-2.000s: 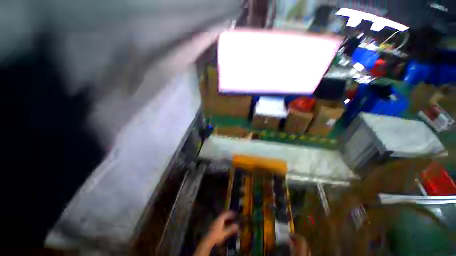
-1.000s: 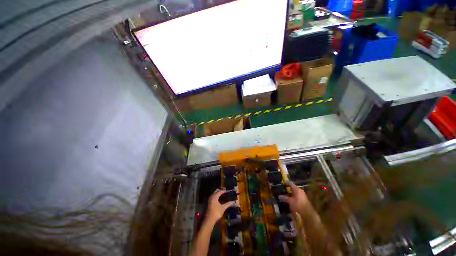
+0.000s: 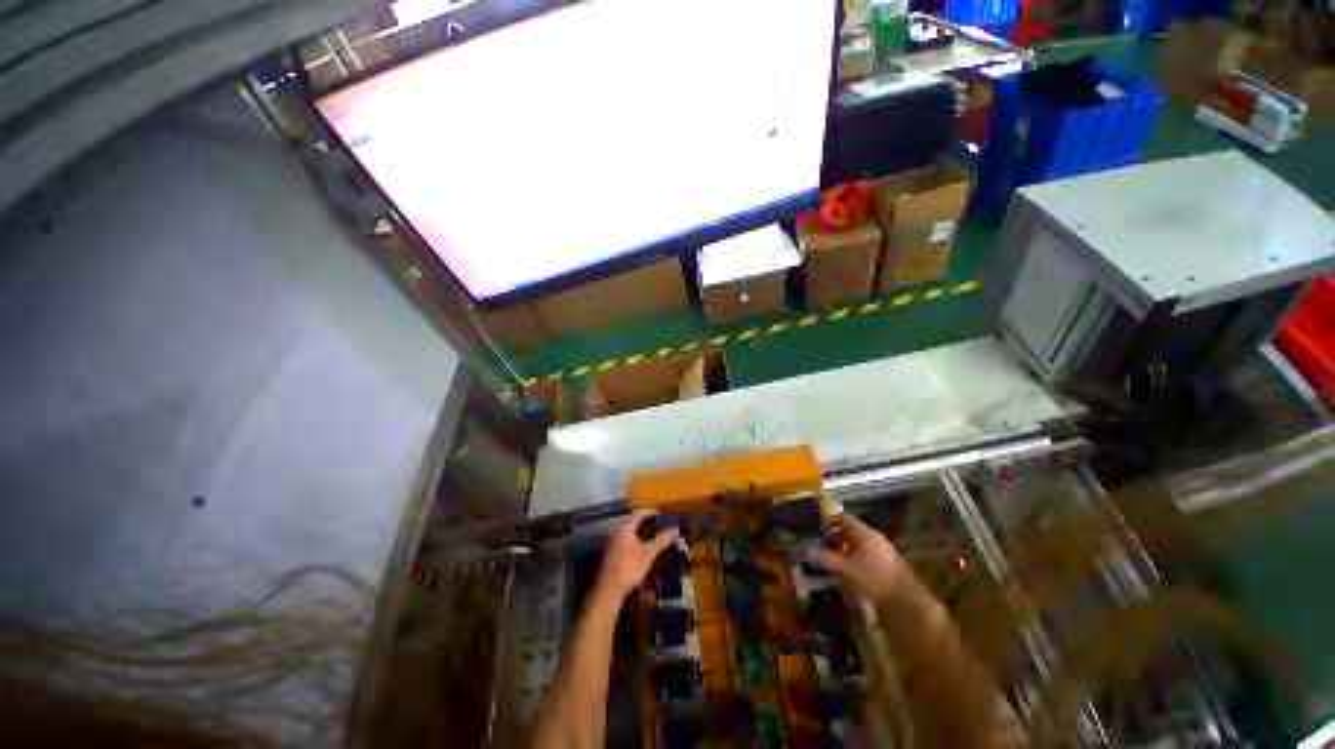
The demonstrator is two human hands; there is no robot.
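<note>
The orange test fixture (image 3: 725, 477) lies lengthwise in front of me, with black units (image 3: 675, 626) in rows along both sides and a green strip (image 3: 753, 615) down its middle. My left hand (image 3: 638, 553) is at the far end of the left row, fingers on a black unit. My right hand (image 3: 855, 556) is at the far end of the right row, fingers beside a black unit (image 3: 798, 515); its grip is too blurred to tell. The fixture's near end is cut off by the bottom edge.
Metal rails (image 3: 996, 563) run right of the fixture. A pale ledge (image 3: 791, 408) lies beyond it. A large pale cabinet panel (image 3: 220, 381) stands left, a bright monitor (image 3: 615, 139) ahead, a grey metal box (image 3: 1186, 227) right. Cardboard boxes (image 3: 842, 265) stand on the floor behind.
Both hands have moved away from me along the fixture, from its middle part to its far end. The camera view has shifted slightly.
</note>
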